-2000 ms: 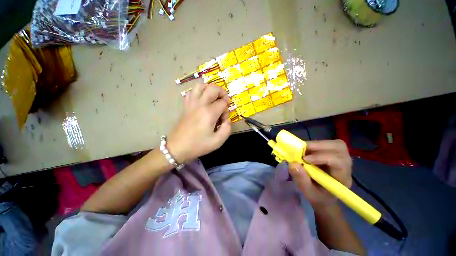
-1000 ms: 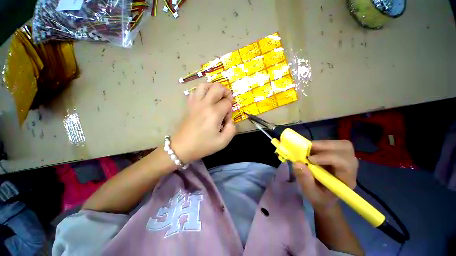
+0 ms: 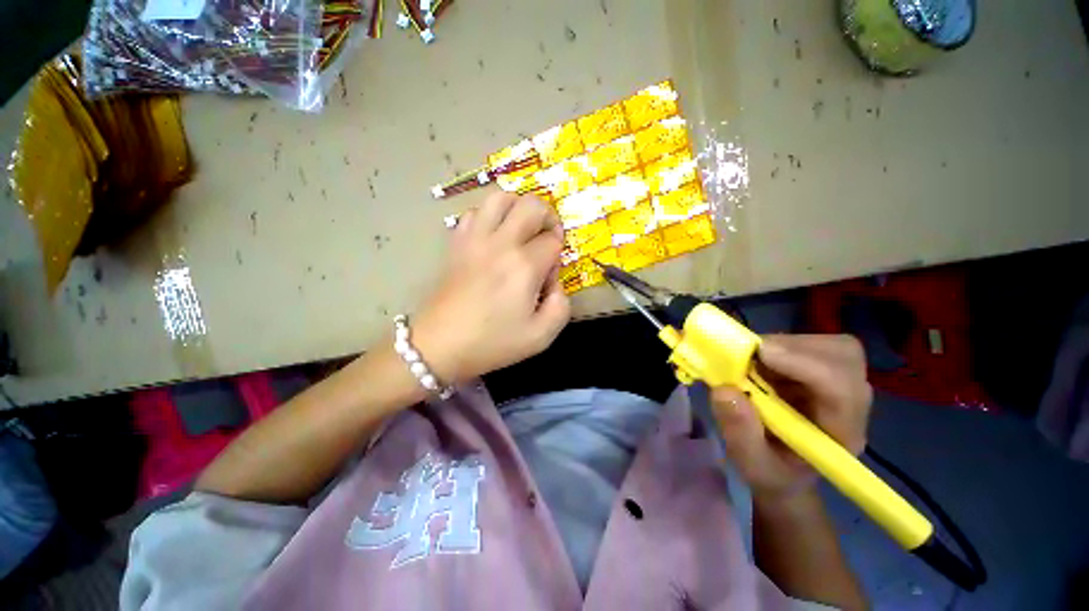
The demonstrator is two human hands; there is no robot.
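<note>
The shiny amber board panel [image 3: 633,179] lies flat on the bench, tilted, divided into small rectangles. Red and yellowish connector leads [image 3: 472,183] with white plugs stick out from its left edge. My left hand [image 3: 502,281] rests at the panel's lower left edge with fingers bent together; what the fingertips hold is hidden under them. My right hand [image 3: 798,400] holds the yellow soldering iron [image 3: 824,448] like a pen. Its thin tip is at the panel's lower part, just right of my left fingertips; contact cannot be told.
A clear bag of leads [image 3: 203,54] and loose leads [image 3: 412,14] lie at the upper left. A stack of amber panels [image 3: 90,167] leans at the far left. A yellowish tin [image 3: 902,36] stands upper right. Clear tape [image 3: 180,304] is stuck on the cardboard-covered bench [image 3: 358,263]. A black cord trails from the iron.
The panel and my left hand sit slightly further right in view. The iron's tip has shifted slightly up and right over the panel, and my right hand has moved right with it.
</note>
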